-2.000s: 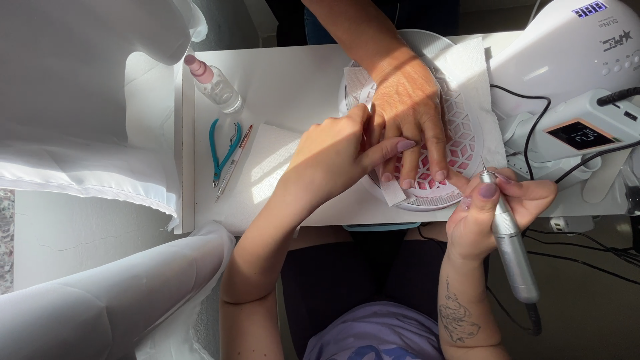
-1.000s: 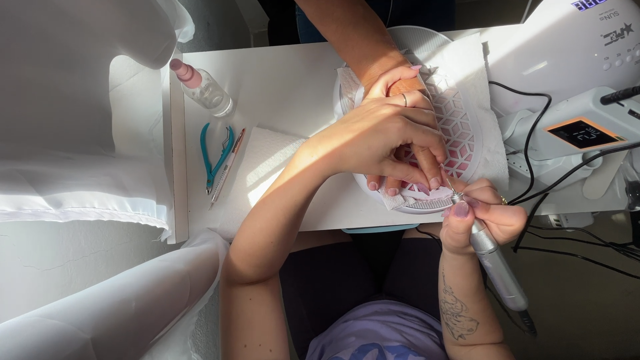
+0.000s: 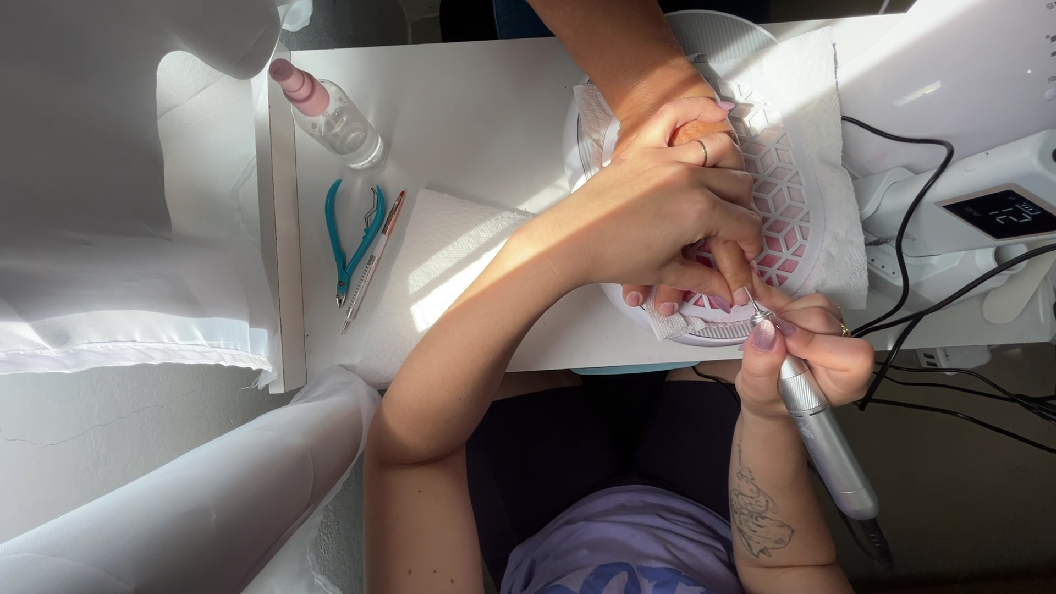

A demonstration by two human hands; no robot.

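Note:
My left hand (image 3: 685, 202) lies over another person's hand (image 3: 639, 295) and grips one of its fingers between thumb and fingers. That hand rests on a round nail dust collector (image 3: 780, 198) with a white and pink geometric grille. My right hand (image 3: 804, 346) holds a silver electric nail drill (image 3: 825, 441) like a pen. The thin metal bit (image 3: 752, 299) is at the tip of the gripped finger; whether they touch cannot be told. Much of the other person's hand is hidden under mine.
On the white table (image 3: 462, 107) are a pump bottle (image 3: 338, 124), teal cuticle nippers (image 3: 355, 239), a slim pointed tool (image 3: 373, 262) and paper towel (image 3: 445, 272). A drill control unit (image 3: 990, 202) and black cables (image 3: 907, 239) are at right. White curtain fabric (image 3: 165, 487) hangs at left.
My left hand has moved over the other person's hand and taken hold of a finger. My right hand has brought the drill left, to that fingertip. The view has shifted slightly.

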